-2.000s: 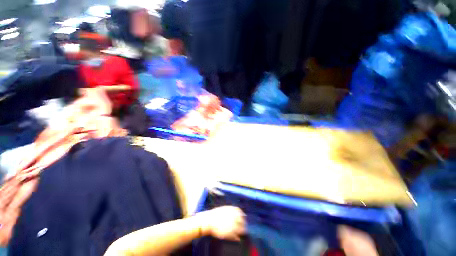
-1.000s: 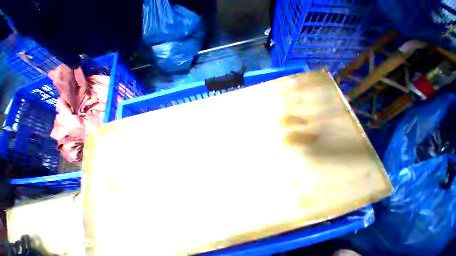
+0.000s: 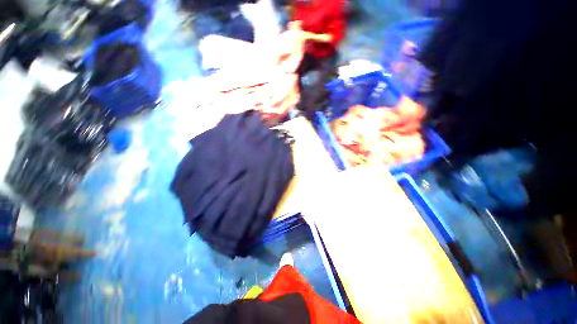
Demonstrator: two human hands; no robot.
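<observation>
Neither of my hands shows in this blurred head view. Nearest in front of me is the pale yellow-brown work board, running from the bottom right up toward the middle on blue crates. Left of it a heap of stacked navy jackets lies on a lighter board end, hanging over its left side. My red apron and a dark sleeve or cloth show at the bottom edge.
A blue crate with pink garments stands beyond the board. More pink cloth lies behind the heap. A person in red is at the top. Dark garments hang at right. Blue floor, another crate and dark bags are at left.
The view has swung left and down. The board has shifted to the right and now runs lengthwise; the navy heap is back in view. The hands seen two seconds ago are gone from view.
</observation>
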